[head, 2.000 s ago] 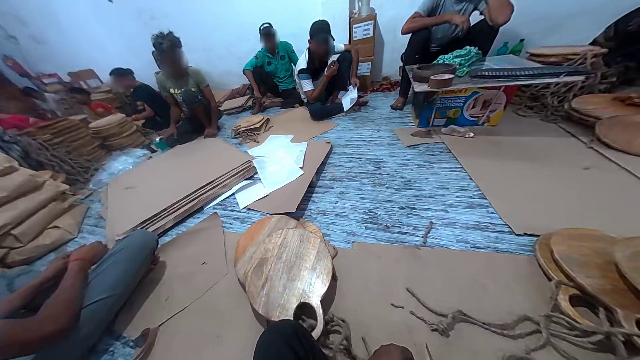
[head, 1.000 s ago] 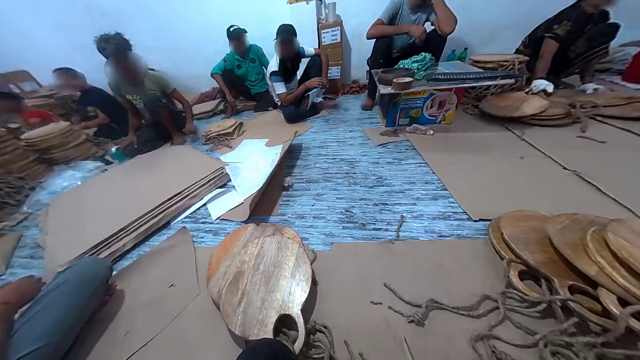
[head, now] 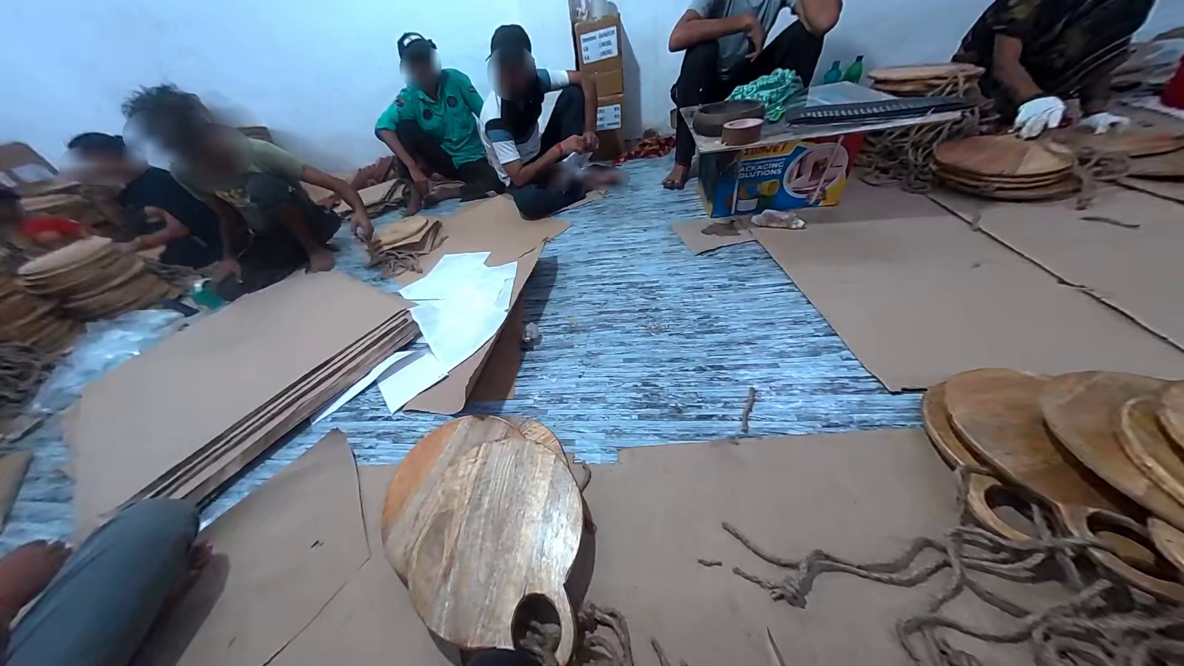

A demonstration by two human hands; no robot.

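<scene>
Neither of my hands shows clearly; a small dark shape at the bottom edge, below the handle hole of the front board, cannot be made out. Round wooden boards (head: 499, 536) with handle holes lie overlapped on brown cardboard (head: 703, 499) in front of me, a rope by the handle. More round wooden boards (head: 1008, 425) fan out at the right, their handles towards me. Tangled rope (head: 869, 566) is tied to or lies against those handles and spreads over the cardboard.
Stacked cardboard sheets (head: 250, 370) and white paper sheets (head: 462, 305) lie at left centre. A low table (head: 832, 120) with tape rolls stands farther back. Several people sit along the wall. A person's knee (head: 120, 573) is at the lower left. A gloved hand (head: 1039, 117) rests by stacked boards.
The view has swung to the right. The dark shape at the bottom, larger two seconds ago, now barely shows below the front board.
</scene>
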